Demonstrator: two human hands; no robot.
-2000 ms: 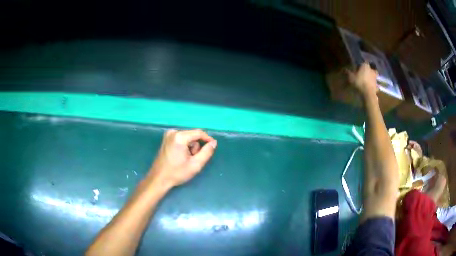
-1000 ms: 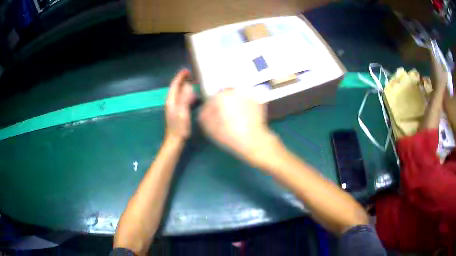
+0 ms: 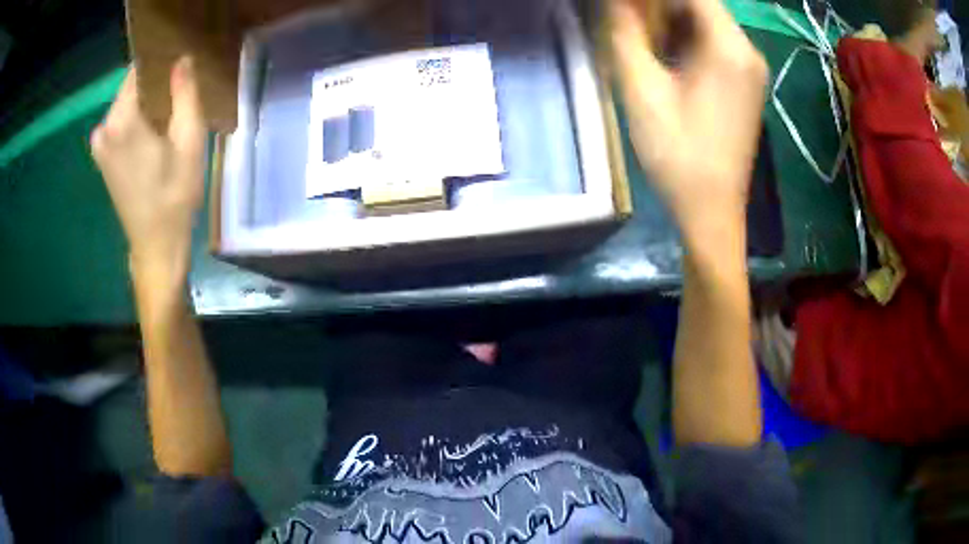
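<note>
An open brown carton (image 3: 425, 253) sits at the bench's near edge in front of me. A pale foam tray (image 3: 542, 128) fills it. A white leaflet (image 3: 409, 128) with two dark cylinders and a QR code lies on the foam. A small brown accessory box (image 3: 403, 196) shows at the leaflet's near edge. The carton's brown lid flap (image 3: 186, 48) stands up on the far side. My left hand (image 3: 159, 159) grips the flap's left end. My right hand (image 3: 696, 112) is at the flap's right end, fingers curled around brown cardboard, blurred and partly cut off at the top.
The glossy green bench (image 3: 64, 244) has a bright green strip (image 3: 66, 119). A dark phone (image 3: 763, 202) lies partly behind my right forearm. White cords (image 3: 792, 106) lie to its right. A neighbour's red sleeve (image 3: 903, 181) reaches over tan-yellow material (image 3: 884, 266) at the right.
The carton has come closer to me and now lies squarely in front. My hands have moved apart, from its near left corner to both ends of the raised flap.
</note>
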